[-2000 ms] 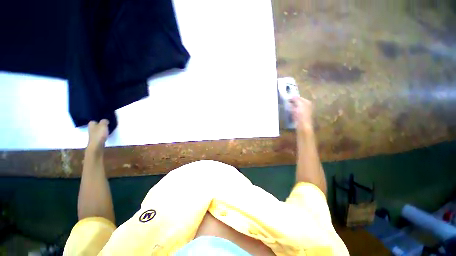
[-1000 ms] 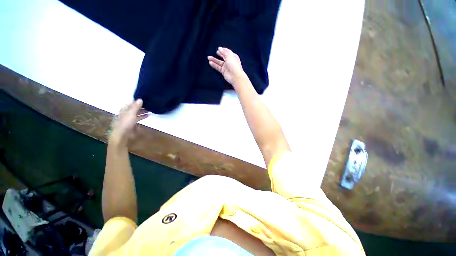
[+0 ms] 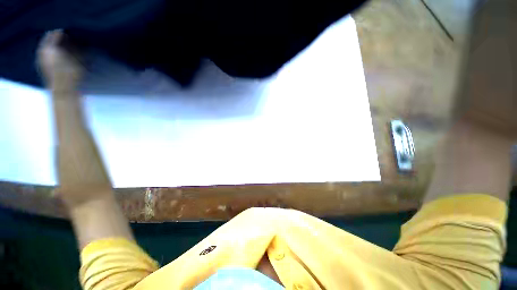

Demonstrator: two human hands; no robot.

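Note:
Dark fabric [image 3: 227, 34] spans the top of the picture, its lower edge uneven and blurred, with a soft shadow on the white paper [image 3: 244, 147] below it. My left hand [image 3: 58, 62] is blurred and lies against the fabric at the upper left. Whether its fingers grip the cloth cannot be told. My right forearm rises large and blurred along the right edge; the right hand itself is out of the picture.
A small silvery metal piece [image 3: 402, 145] lies on the bare brown tabletop just right of the paper. The worn wooden table edge [image 3: 187, 203] runs in front of my body. A thin dark line crosses the tabletop at the upper right.
The fabric's near edge has moved away from the table edge and spread wider. My left hand has moved left and up. My right arm has swung from over the fabric to the far right.

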